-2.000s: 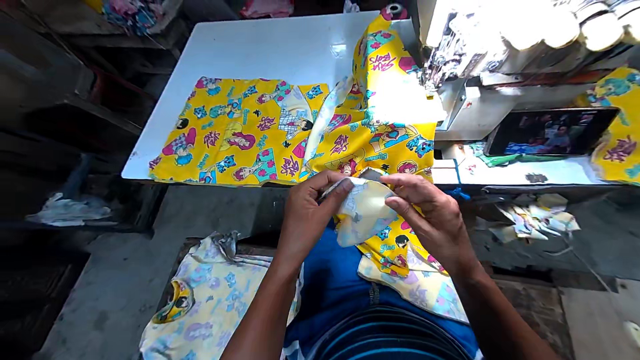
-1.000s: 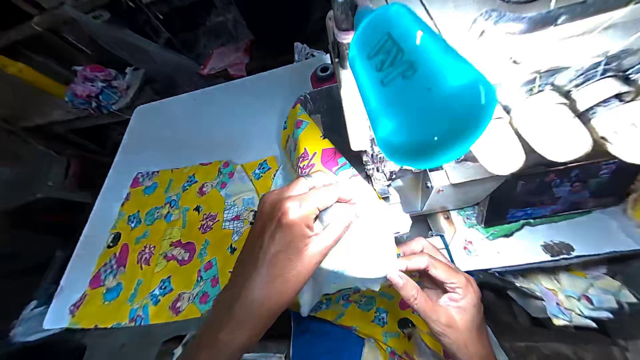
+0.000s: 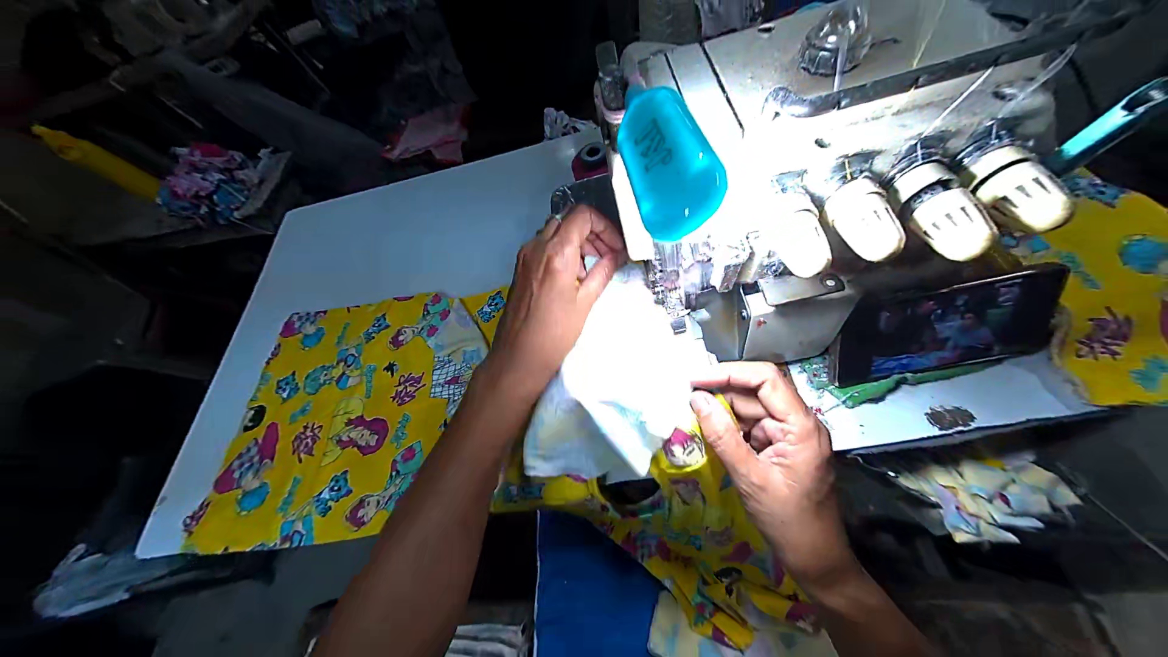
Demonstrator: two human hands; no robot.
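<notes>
An overlock sewing machine [image 3: 785, 100] with a blue plastic guard [image 3: 671, 164] stands at the upper right. Pale fabric [image 3: 602, 383], washed out by the lamp, lies at its presser foot [image 3: 677, 306]. My left hand [image 3: 561, 292] pinches the fabric's upper left edge, beside the needle area. Below and right of the foot, my right hand [image 3: 771, 447] holds the fabric's right edge between thumb and forefinger. Yellow printed fabric [image 3: 721, 557] hangs from the pale piece over the table's front edge. Another yellow printed piece [image 3: 351, 429] lies flat on the table at the left.
The white table [image 3: 392, 237] extends left. A phone [image 3: 949, 324] showing a video leans below the thread tension dials [image 3: 940, 210]. More yellow fabric [image 3: 1118, 292] lies at the right. Fabric scraps [image 3: 990, 493] hang below the table edge. A thread cone [image 3: 590, 161] stands behind the left hand.
Two seconds ago both hands held the fabric over the lap, before the table edge; now they hold it at the machine's foot. Since one second ago my left hand has moved up along the fabric. The view has shifted.
</notes>
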